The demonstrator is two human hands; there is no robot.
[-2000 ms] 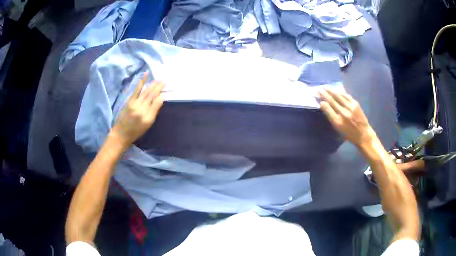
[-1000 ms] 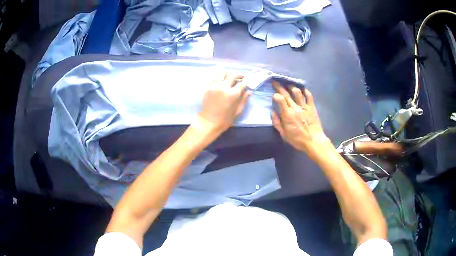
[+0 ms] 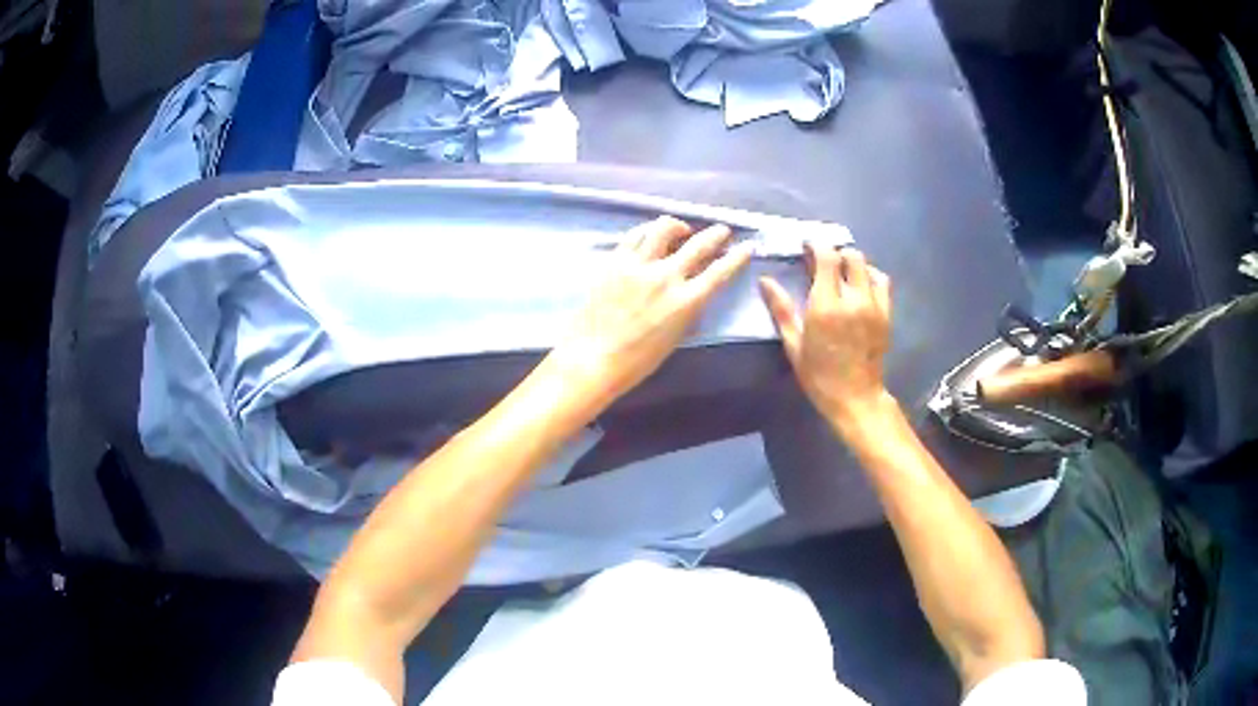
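A light-blue shirt sleeve lies smooth across the front of the dark-grey padded table. The shirt's crumpled part bends round at the left, and another panel lies nearer my body. My left hand rests flat on the sleeve, fingertips at its far edge near the right end. My right hand lies at the sleeve's right end, fingertips on the narrow folded edge, thumb apart from the fingers. Neither hand visibly grips the cloth.
A steam iron with a brown handle stands at the table's right edge, with hose and cord rising from it. Crumpled light-blue shirts and a dark-blue strip lie at the far side. A small black object is at the left edge.
Both hands have moved from opposite ends of the sleeve to its right end. The dark flap there is now smoothed into a narrow folded edge. The right thumb has spread away from the fingers.
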